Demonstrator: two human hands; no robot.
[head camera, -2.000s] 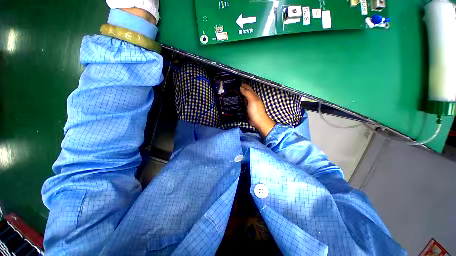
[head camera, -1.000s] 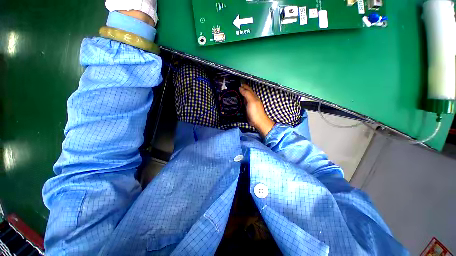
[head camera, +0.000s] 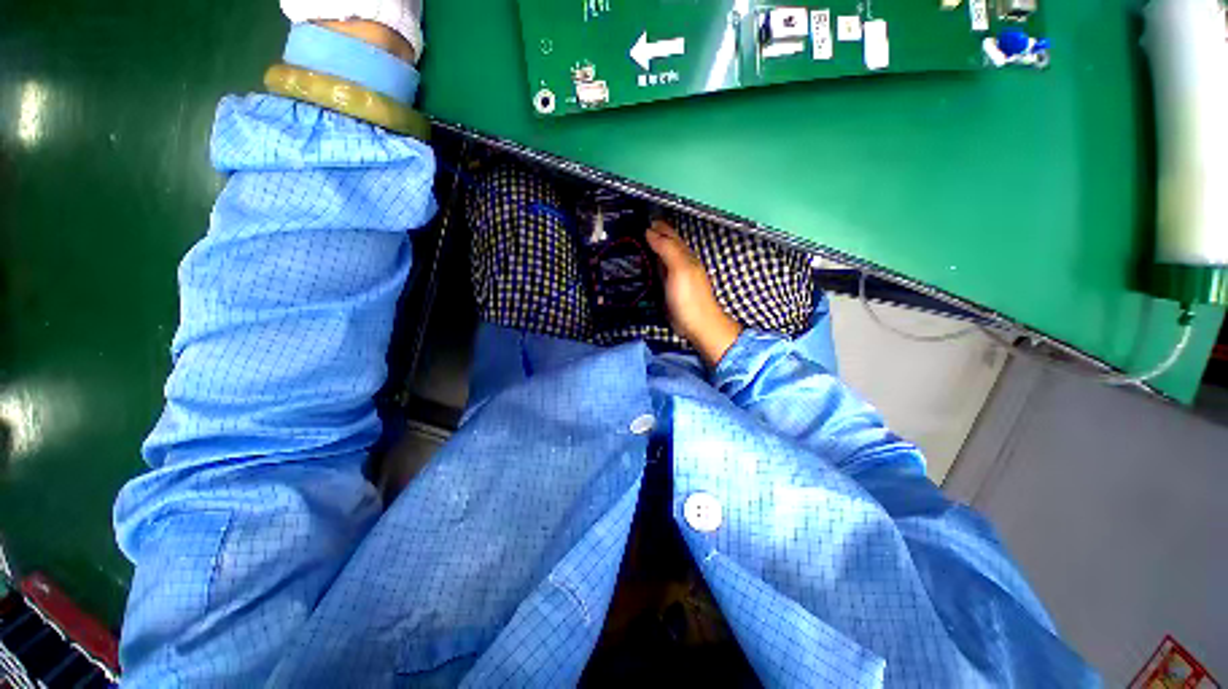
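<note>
A dark mobile phone (head camera: 622, 276) lies at lap level, below the bench edge, with dim shapes on its screen. My right hand (head camera: 690, 294) is bare and holds the phone at its right side, thumb along the edge. My left hand (head camera: 364, 14) is in a white glove at the top left; only the wrist end shows, and its fingers are cut off by the picture's top edge. A green circuit board (head camera: 727, 70) with a white arrow lies on the bench at the top, partly cut off.
A white tube with a green end (head camera: 1196, 148) and thin hose is on the green bench (head camera: 862, 175) at right. A metal bench edge runs diagonally over my lap. A green surface (head camera: 94, 269) is at left, with a red and black item (head camera: 61, 626) at bottom left.
The picture on the phone screen has changed slightly. Both hands keep nearly the same positions; the rest shifts only a little with the camera.
</note>
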